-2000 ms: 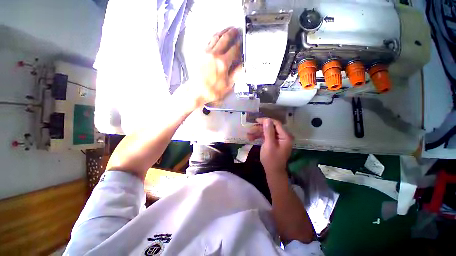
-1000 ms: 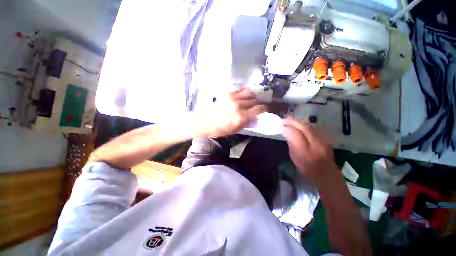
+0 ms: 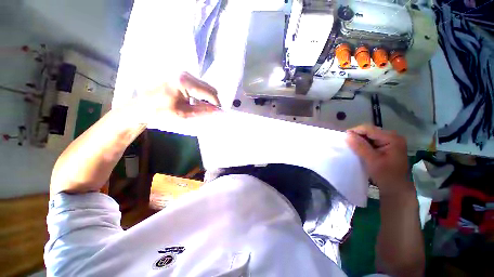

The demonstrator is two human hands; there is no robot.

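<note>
A white cut piece [image 3: 281, 142] is stretched out between my two hands over the front edge of the machine table, its lower part hanging over my lap. My left hand [image 3: 189, 100] pinches its upper left corner, with strong glare around the fingers. My right hand [image 3: 379, 149] pinches its upper right end. The overlock machine [image 3: 374, 27] stands behind the piece. Its shiny cloth plate [image 3: 264, 54] and presser foot area [image 3: 292, 80] show with no hand on them.
A glaring white pile of panels [image 3: 157, 48] lies left of the machine. Orange tension knobs [image 3: 362, 56] line the machine front. A dark slim tool [image 3: 376, 110] lies on the table at the right. Dark and white cloth strips [image 3: 466, 81] lie far right. A second machine [image 3: 70, 103] stands left.
My hands have moved apart, the left one leftwards and the right one rightwards. The white piece, small and bunched between them before, is now spread wide and away from the needle area.
</note>
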